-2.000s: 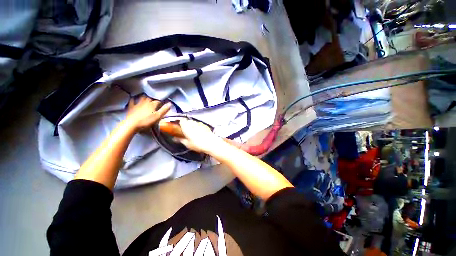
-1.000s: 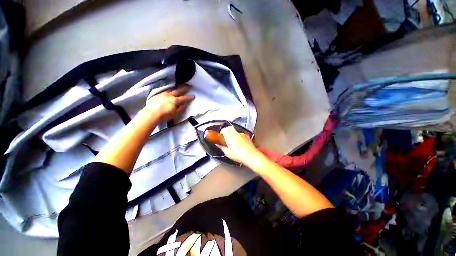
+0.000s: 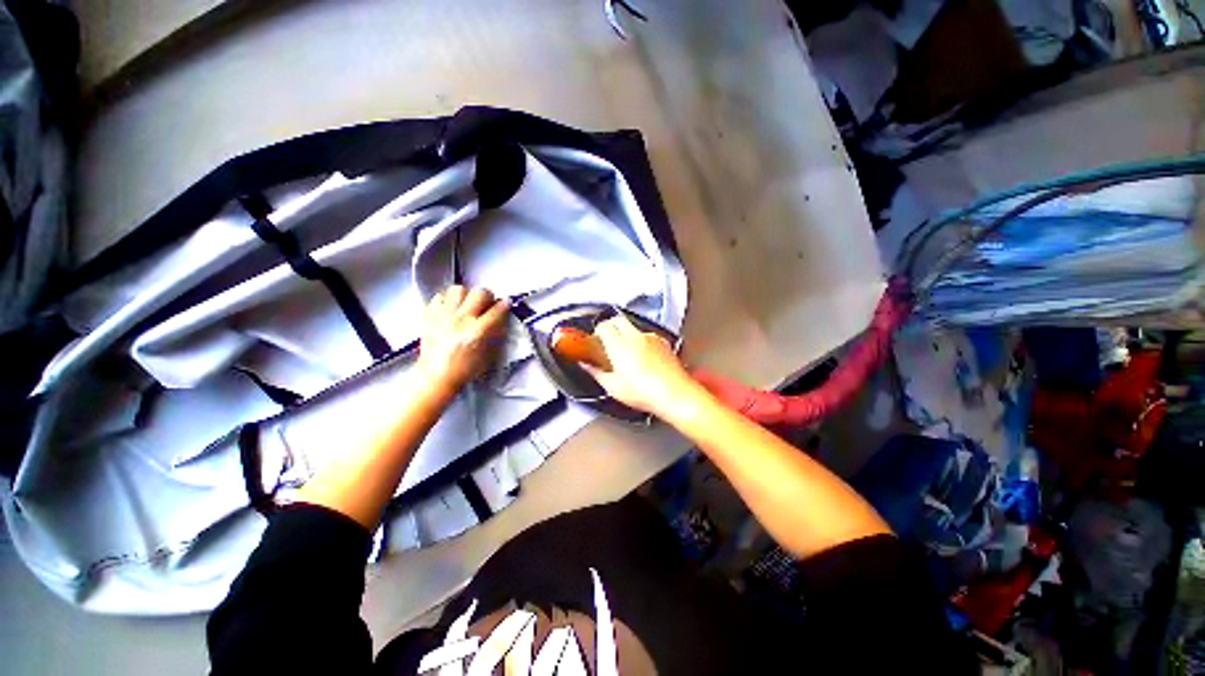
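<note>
A garment piece (image 3: 357, 284), pale inside with a black edge and narrow black strips, lies spread on the pressing table. My right hand (image 3: 634, 363) is closed around the orange-brown handle of the steam iron (image 3: 578, 386), which rests on the garment's right part near its front edge. My left hand (image 3: 463, 333) is on the cloth just left of the iron, fingers bent at a seam; whether it pinches the cloth is not clear. The iron's soleplate is hidden.
A pink-red wrapped hose (image 3: 806, 403) runs from the iron over the table's right edge to blue-green and grey lines. Stacked pale blue-white material (image 3: 1070, 258) is at the right. Dark grey cloth (image 3: 29, 159) lies far left. A thin dark sliver (image 3: 624, 19) lies at the top.
My left hand has moved down and slightly right, from the upper cloth to beside the iron. The iron has stayed near the garment's right end during the last second, after moving there from the middle.
</note>
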